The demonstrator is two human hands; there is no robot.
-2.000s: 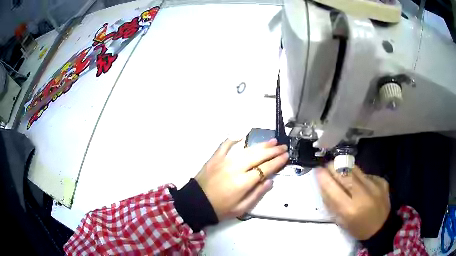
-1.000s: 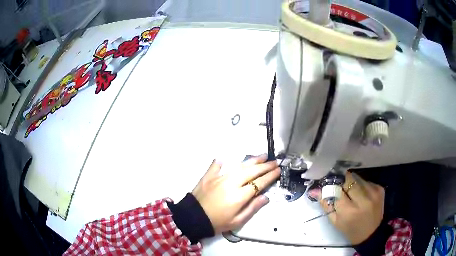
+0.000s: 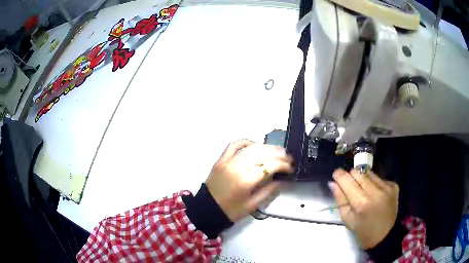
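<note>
Black cloth (image 3: pixel 296 123) runs from behind the cream sewing machine (image 3: pixel 334 67) down its left side to the presser foot (image 3: pixel 313 149), and widens under the foot. My left hand (image 3: pixel 249 177), blurred at the fingers, has the cloth's near left edge between thumb and fingers, left of the foot. My right hand (image 3: pixel 366 205) is just right of and nearer than the foot, fingertips by the cloth's near edge. It holds a thin pointed tool (image 3: pixel 329 208) that sticks out to the left. The needle tip is hidden.
A small ring (image 3: pixel 269 84) lies on the white table (image 3: pixel 205 77). A red-and-yellow sticker (image 3: pixel 82 67) is at the left. Dark cloth (image 3: pixel 432 190) lies under the machine arm. Blue handles (image 3: pixel 461 239) show at the right edge. A tape roll (image 3: pixel 385 13) sits on the machine head.
More black cloth now shows left of the machine and around the foot, reaching nearer to me. My left fingers have shifted off their flat hold to the cloth's near edge. The view has shifted.
</note>
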